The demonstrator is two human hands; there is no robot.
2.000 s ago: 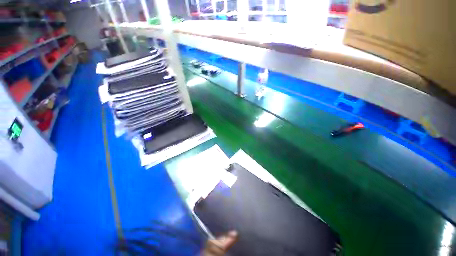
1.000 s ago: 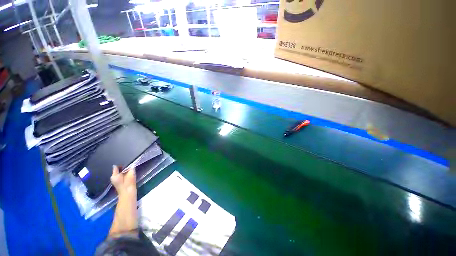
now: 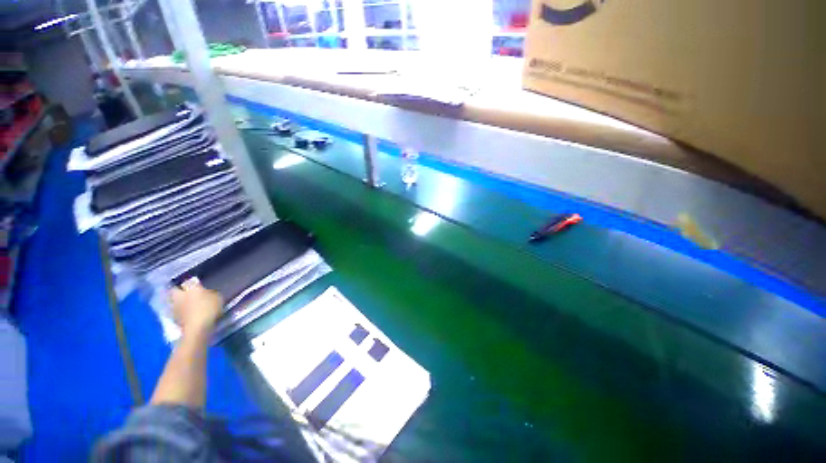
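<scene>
A black panel lies on white-grey sheets at the near end of the stacked panels. My left hand reaches from the lower left to the panel's left end, fingertips at a small white patch there. Whether the fingers grip or only touch it cannot be told. A white label sheet lies on the green bench, right of the panel, with two long dark strips and two short black pieces. A blurred dark shape covers its lower edge. My right hand is not in view.
Tall leaning piles of black panels stand at the left. A red-orange and black tool and a clear bottle are on the far bench. A white raised shelf runs across, with a brown cardboard box upper right. Blue floor lies left.
The panel from in front of me has moved left onto the stack, uncovering the label sheet. My left hand has moved from the panel's near edge to its left end.
</scene>
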